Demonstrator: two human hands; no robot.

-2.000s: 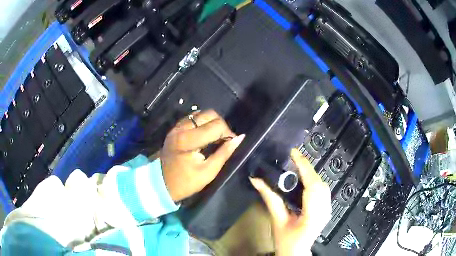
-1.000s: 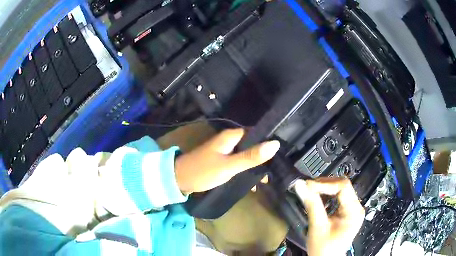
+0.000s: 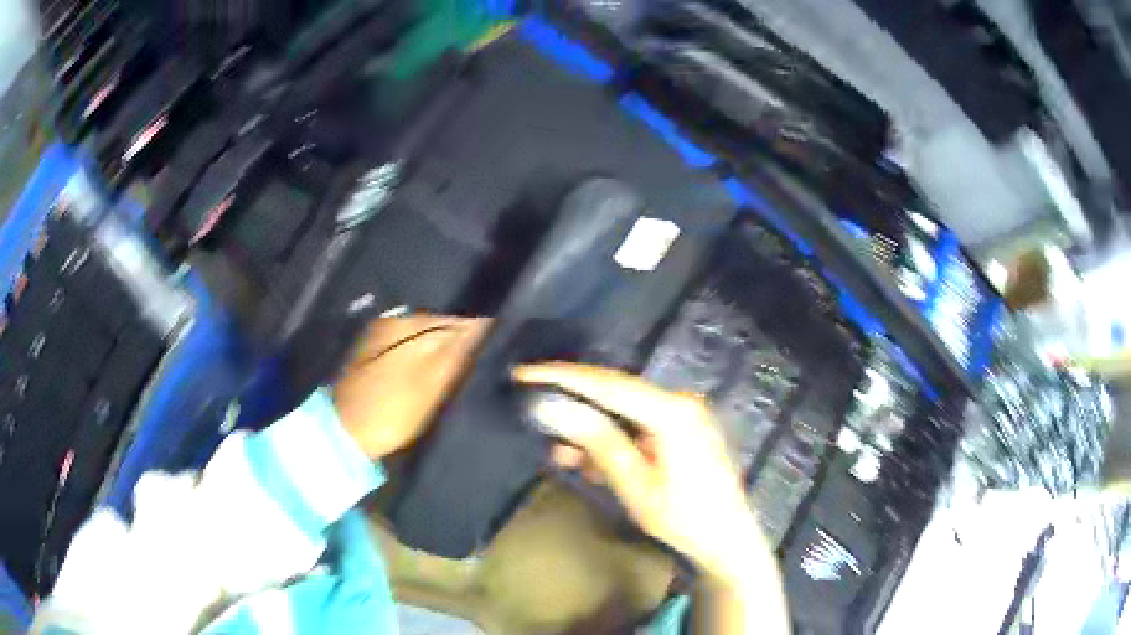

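A long black lock panel (image 3: 453,478) lies tilted over my lap, with a white sticker (image 3: 646,243) near its upper end. The frame is motion-blurred. My left hand (image 3: 403,387) holds the panel's left edge, its fingertips hidden against it. My right hand (image 3: 651,459) is over the middle of the panel, fingers bent and fingertips close to its surface. A pale, blurred spot shows at the right fingertips; I cannot tell if it is a small part or a fingertip.
A narrow bar with a silver mechanism (image 3: 370,194) lies on the black mat (image 3: 496,124). Ribbed black panels (image 3: 732,385) and thin silver pins (image 3: 829,556) are at the right. A blue crate (image 3: 174,385) of panels is at the left, with handled panels at the upper left.
The view has shifted and blurred. My right hand has come from the panel's right side onto its middle. My left hand has moved from lying across the panel to its left edge.
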